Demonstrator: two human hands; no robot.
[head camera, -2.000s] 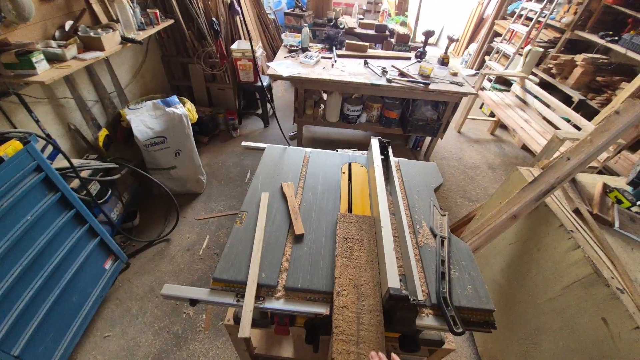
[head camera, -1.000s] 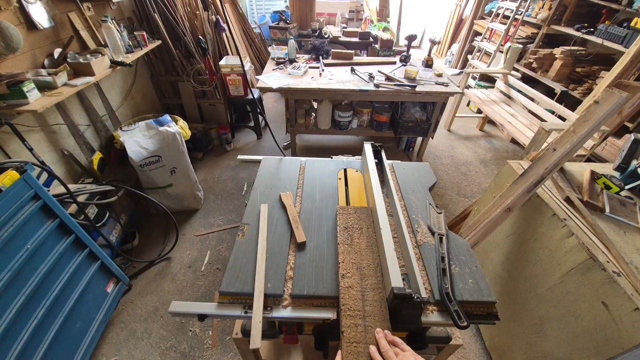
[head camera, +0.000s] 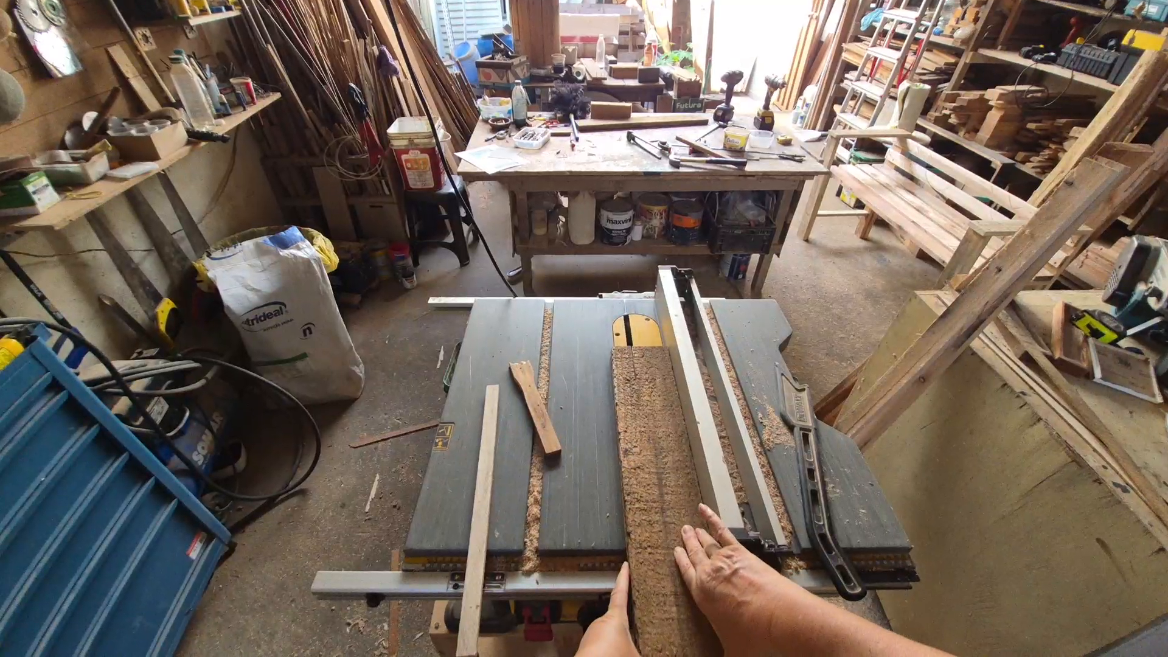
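Observation:
A rough-sawn wooden board (head camera: 652, 456) lies lengthwise on the table saw's top (head camera: 584, 411), along the left side of the metal rip fence (head camera: 698, 411). Its far end covers part of the yellow throat plate (head camera: 636, 330). My left hand (head camera: 611, 622) touches the board's left edge near the front, mostly out of frame below. My right hand (head camera: 721, 566) rests against the right edge, fingers toward the fence's front end. A thin wood strip (head camera: 480, 511) and a short wood offcut (head camera: 536, 409) lie on the left part of the top. A black push stick (head camera: 817, 493) lies right of the fence.
Beyond the saw stands a workbench (head camera: 639, 164) with tools and cans. A white sack (head camera: 287, 315), a black hose (head camera: 315, 438) and a blue slatted metal panel (head camera: 91, 511) are at left. At right, a wooden post (head camera: 985, 301) leans beside a plywood-sided bench (head camera: 985, 474).
The board has moved forward over more of the yellow throat plate. My right hand has come fully into view at its right edge, and my left hand shows more at its left edge.

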